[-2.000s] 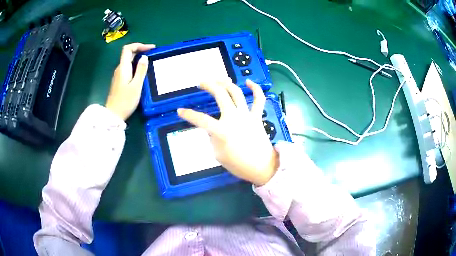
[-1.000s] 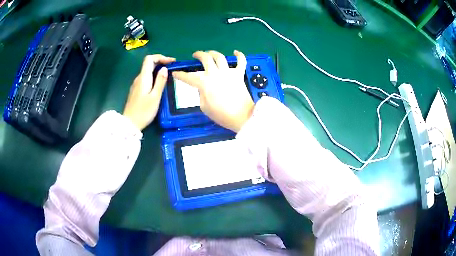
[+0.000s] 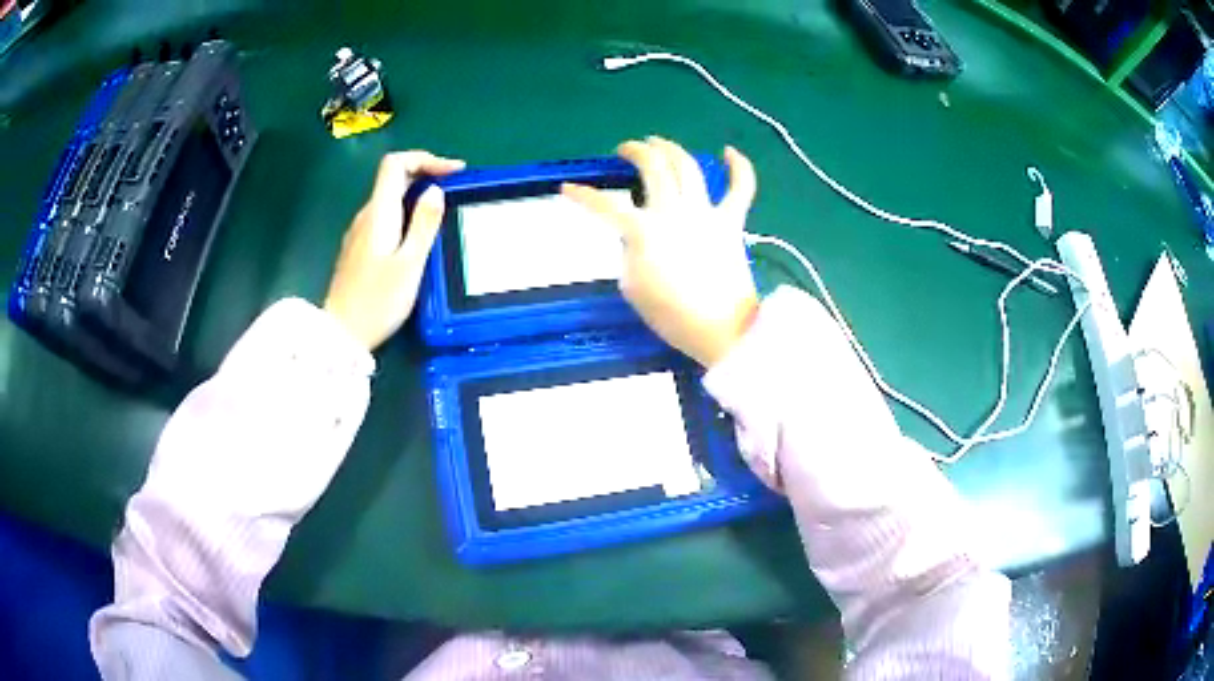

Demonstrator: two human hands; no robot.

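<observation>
Two blue handheld units lie flat on the green mat, one beyond the other. The far blue unit (image 3: 479,322) has a lit white screen. The near blue unit (image 3: 459,466) also has a lit white screen. My left hand (image 3: 381,250) grips the far unit's left end, thumb on top near the corner. My right hand (image 3: 686,253) lies over the right part of the far unit, fingers spread, hiding its keypad; whether the fingertips touch is unclear. My right sleeve hides the near unit's right end.
Dark grey handheld units (image 3: 167,246) stand stacked at left. A small metal-and-yellow item (image 3: 357,96) lies beyond. White cables (image 3: 852,186) run to the power strip (image 3: 1112,386) at right, past a dark pen or stylus (image 3: 1005,264). A dark handheld device (image 3: 908,37) lies at the far right.
My right hand came from over the near unit to the far unit's screen, then moved right over its keypad. My left hand keeps its hold at the left end.
</observation>
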